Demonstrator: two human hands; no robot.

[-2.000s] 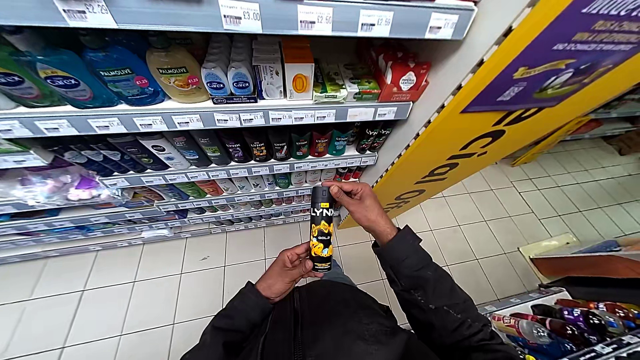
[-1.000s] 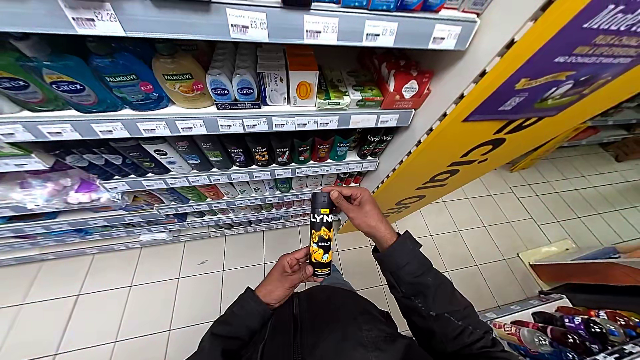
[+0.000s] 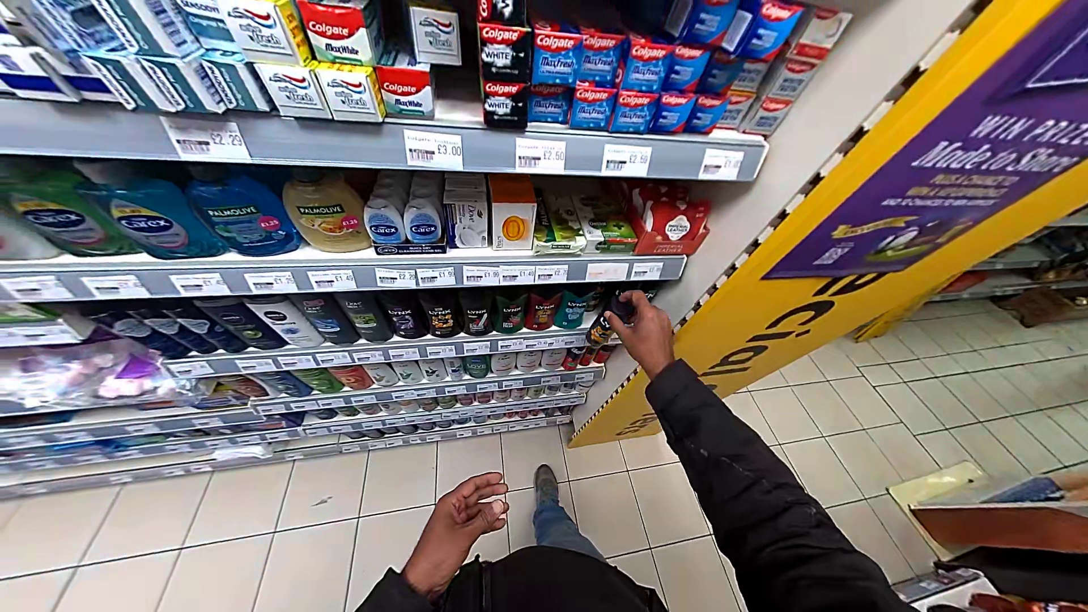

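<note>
My right hand [image 3: 648, 334] reaches to the right end of the shelf of shower and body care bottles, its fingers closed round the top of a black and yellow Lynx spray can [image 3: 602, 326]. The can tilts at the shelf's front edge; whether its base rests on the shelf cannot be told. Just left of it stand Lynx bottles in teal [image 3: 570, 309], red [image 3: 541, 311] and green. Low in front of my body, my left hand [image 3: 460, 529] is held over the tiled floor with curled, parted fingers and nothing in it.
Above are a shelf edge [image 3: 331, 276] with hand wash bottles [image 3: 242, 214] and soap boxes, then toothpaste boxes [image 3: 592, 106]. A yellow and purple panel [image 3: 816, 280] borders the shelves on the right. A display with a brown edge [image 3: 1003, 529] stands at lower right.
My right hand has carried the Lynx can from in front of my body forward to the shelf's right end. My left hand has let go of the can.
</note>
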